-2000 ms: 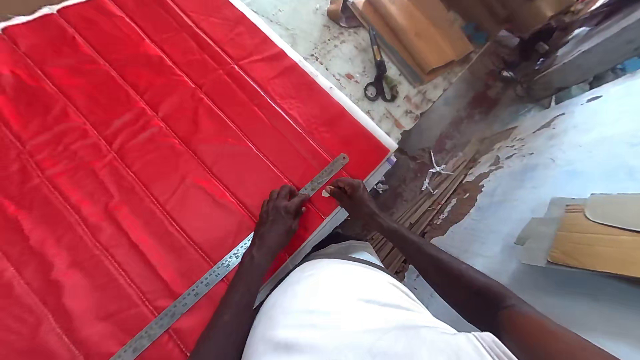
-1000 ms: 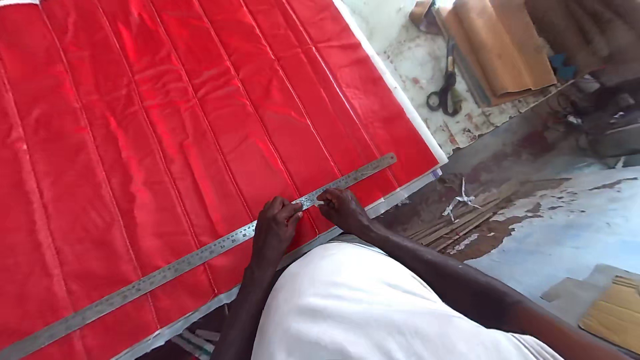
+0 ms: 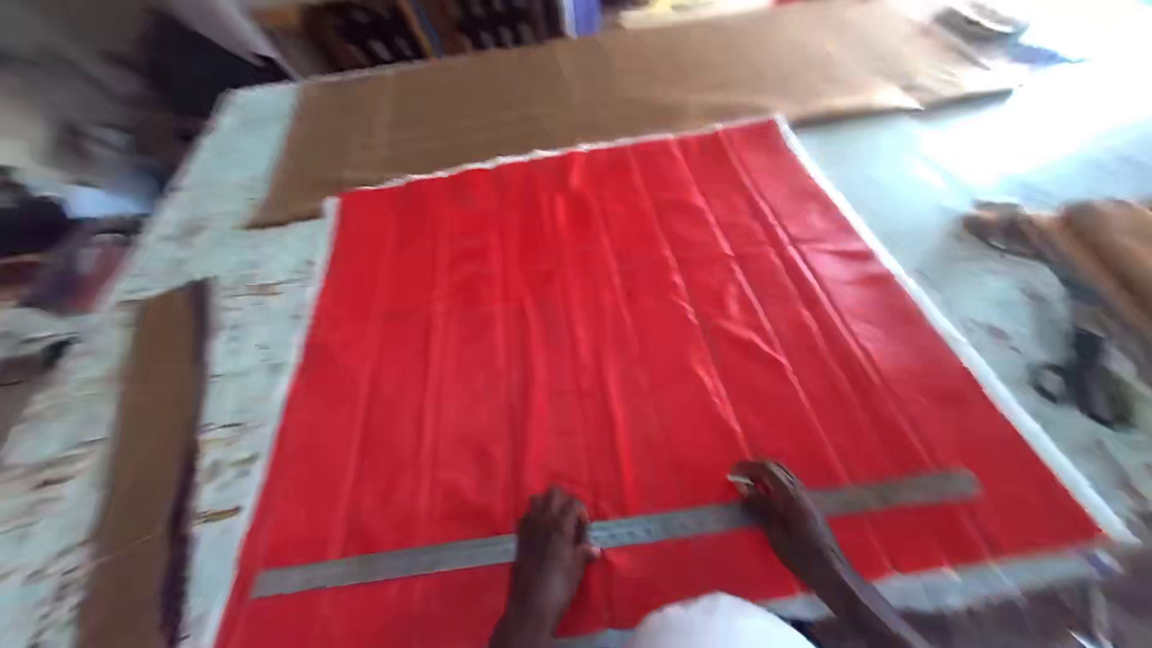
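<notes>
A red quilted sheet with stitched lines and white edges (image 3: 468, 360) lies flat on the table. Across its near part runs a long metal ruler (image 3: 387, 564). My left hand (image 3: 551, 549) presses on the ruler near its middle, fingers bent over it. Farther right, my right hand (image 3: 783, 508) rests at the ruler with a small pale piece (image 3: 740, 480) between its fingertips; blur hides what exactly it is, perhaps chalk.
Brown sheet material (image 3: 540, 103) spans the far side of the worn table (image 3: 243, 360). A brown strip (image 3: 144, 477) lies at the left. Scissors (image 3: 1084, 378) and a brown roll (image 3: 1111, 247) are at the right.
The view has swung left and up, now showing the whole red sheet. My right hand has moved away from my left, rightward along the ruler.
</notes>
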